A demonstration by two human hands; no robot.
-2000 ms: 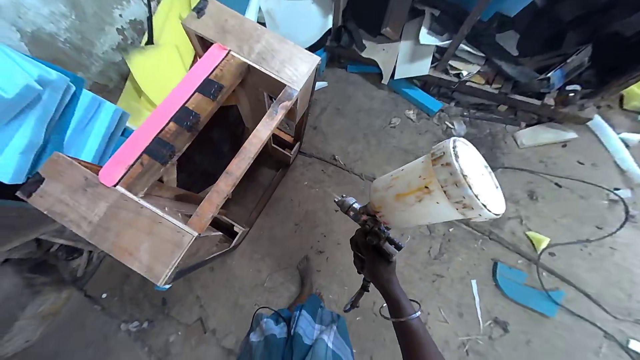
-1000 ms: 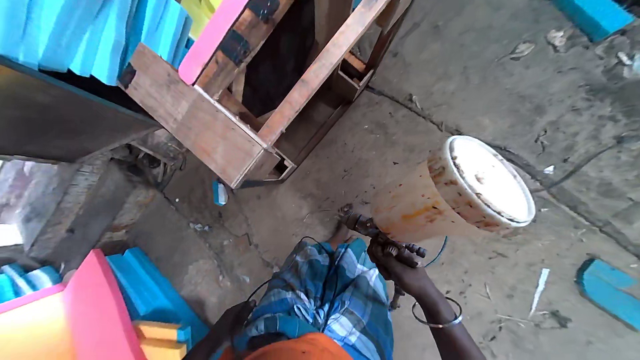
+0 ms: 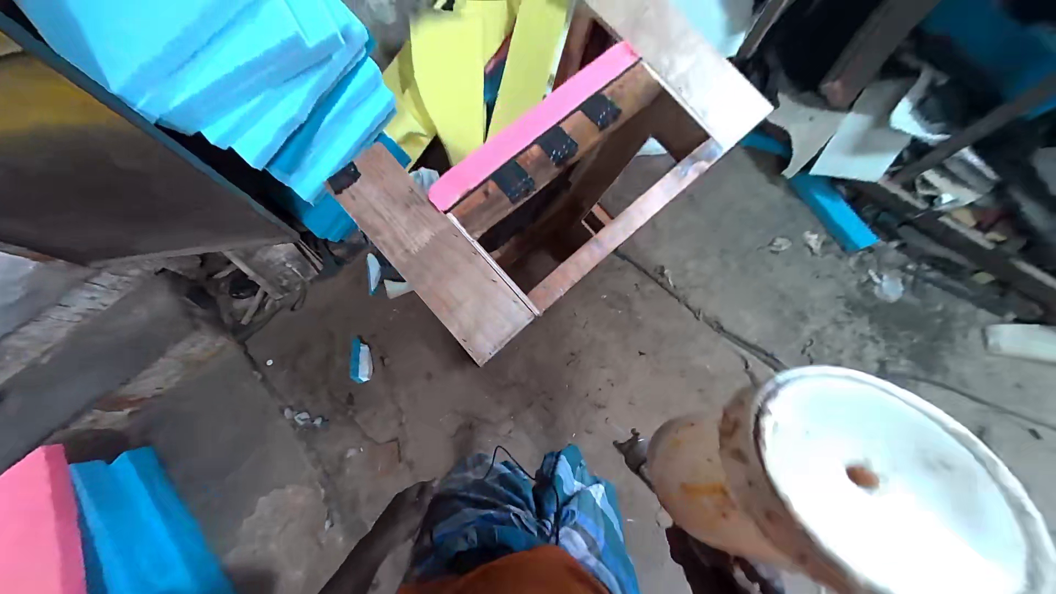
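Note:
At the lower right my right hand (image 3: 709,565) is closed around a spray gun (image 3: 634,454), mostly hidden below its large stained plastic cup (image 3: 714,487) with a white lid. My left hand (image 3: 417,495) hangs at the left side of the checked blue cloth (image 3: 511,511) on my lap; its fingers are mostly out of sight. Beyond both hands stands a wooden furniture frame (image 3: 437,256), with a pink foam strip (image 3: 536,124) along one rail and black webbing pieces (image 3: 557,144) beside it. The spray gun does not touch the frame.
Blue foam sheets (image 3: 247,82) are stacked at the upper left, near yellow foam pieces (image 3: 450,82). Pink foam (image 3: 41,528) and blue foam (image 3: 148,528) lie at the lower left. Scraps and a wooden rack (image 3: 973,223) are at the upper right. A cable (image 3: 965,396) crosses the floor.
The spray gun and its cup have come nearer to the camera, with the lid turned more toward it. The view has shifted. The left arm, partly visible one second ago, remains beside the cloth.

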